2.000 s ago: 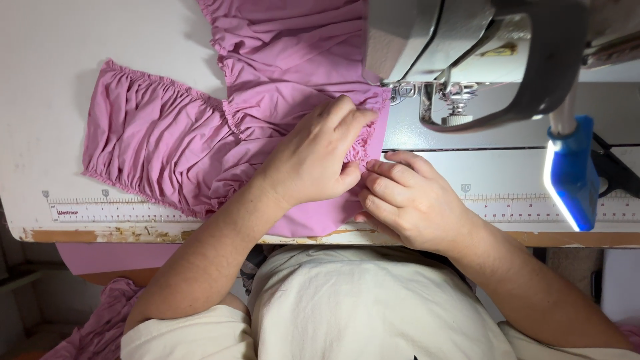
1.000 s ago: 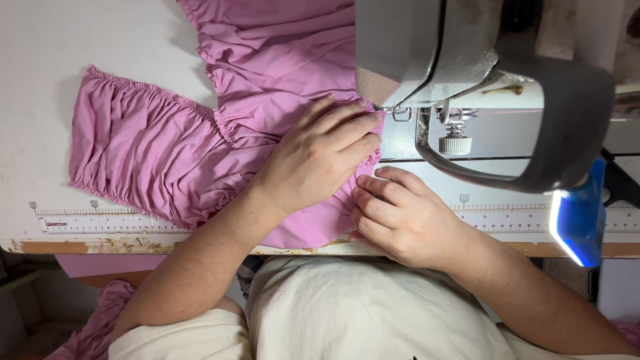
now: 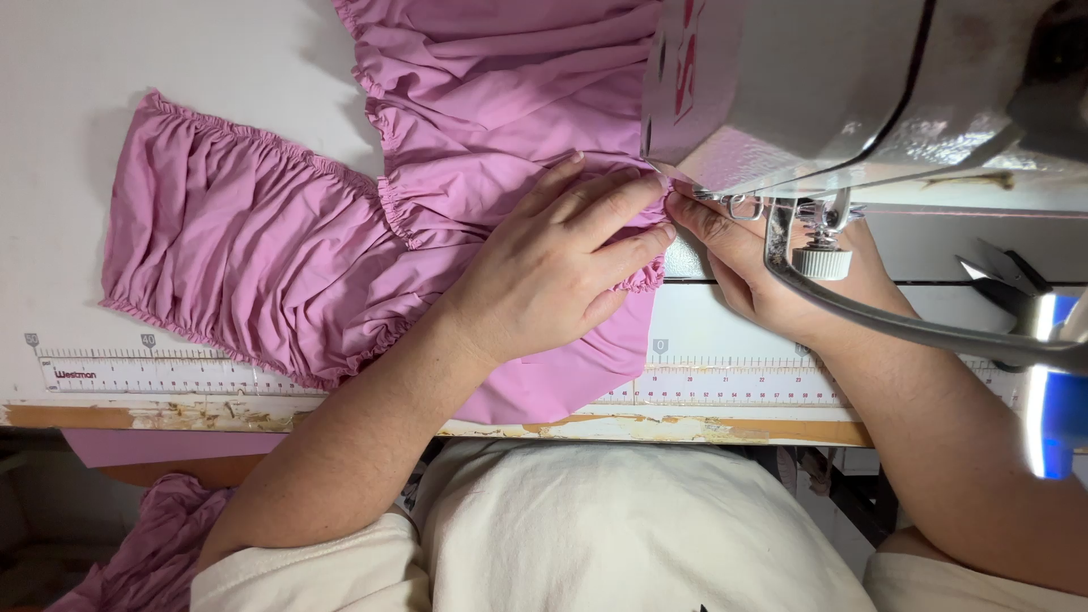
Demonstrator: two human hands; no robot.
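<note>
Gathered pink fabric (image 3: 255, 246) with ruffled edges spreads over the sewing table, its right edge under the head of a sewing machine (image 3: 790, 93). My left hand (image 3: 557, 255) lies flat on the fabric, fingers spread toward the machine's needle area. My right hand (image 3: 748, 255) is at the fabric's right edge, its fingertips touching the ruffle beside my left fingertips; part of it is hidden behind the metal guard and the machine. Whether it pinches the cloth is not clear. A smooth pink fabric part (image 3: 561, 382) hangs to the table's front edge below my left hand. The needle is hidden.
A ruler (image 3: 722, 387) runs along the worn front edge of the table (image 3: 357, 421). Black-handled scissors (image 3: 1003, 276) lie right of the machine, near a blue lit object (image 3: 1058, 408). More pink fabric (image 3: 153, 544) is below the table at left.
My right hand has moved up from the fabric's lower right side to beside the needle area, partly behind the guard. My left hand stays on the fabric, its fingers more spread.
</note>
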